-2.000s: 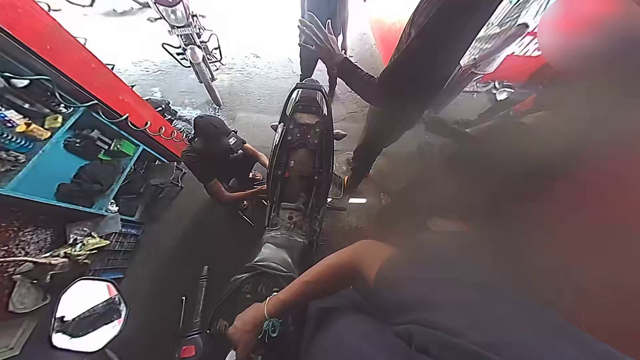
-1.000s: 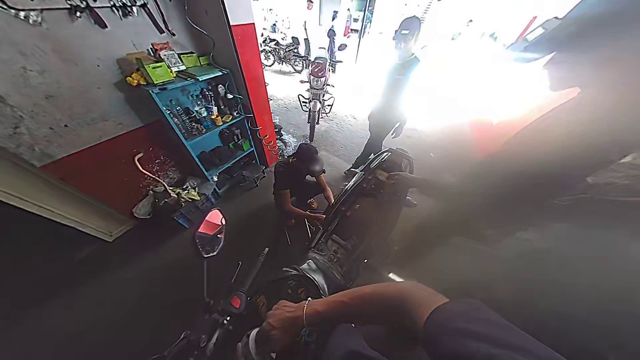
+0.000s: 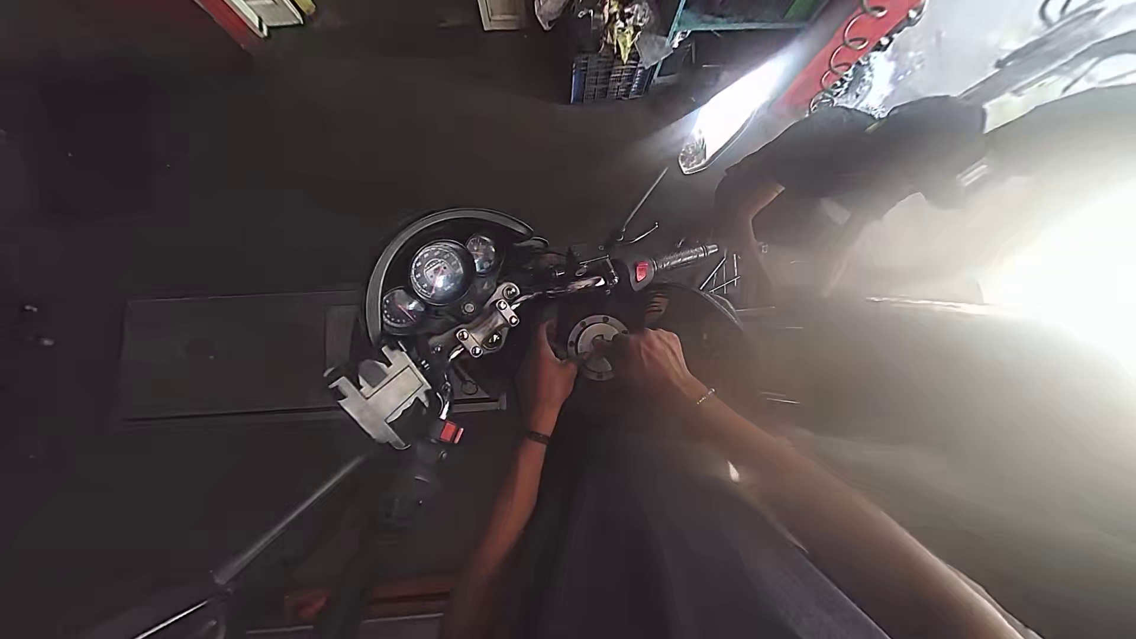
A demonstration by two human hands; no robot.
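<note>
Both of my hands are at the fuel tank of a motorcycle. My left hand (image 3: 548,377) rests at the tank's side, to the left of the round metal fuel cap (image 3: 596,346); its fingertips are partly hidden. My right hand (image 3: 655,359) is at the cap's right edge with its fingers bent; whether it holds something small, such as a key, cannot be told. The speedometer (image 3: 440,272) and two smaller gauges lie up and left of my hands. A handlebar grip (image 3: 683,258) with a red switch points right. The handlebar clamp (image 3: 488,328) has several bolts.
A crouching person (image 3: 834,160) in dark clothes reaches down at the right, beside the motorcycle. A mirror (image 3: 723,115) stands above the handlebar. Behind it are a dark plastic crate (image 3: 612,78) and a coiled hose (image 3: 852,44). Strong glare covers the right side.
The view has swung strongly down onto the handlebar and tank. My left hand now shows at the tank, and my right hand is at the fuel cap.
</note>
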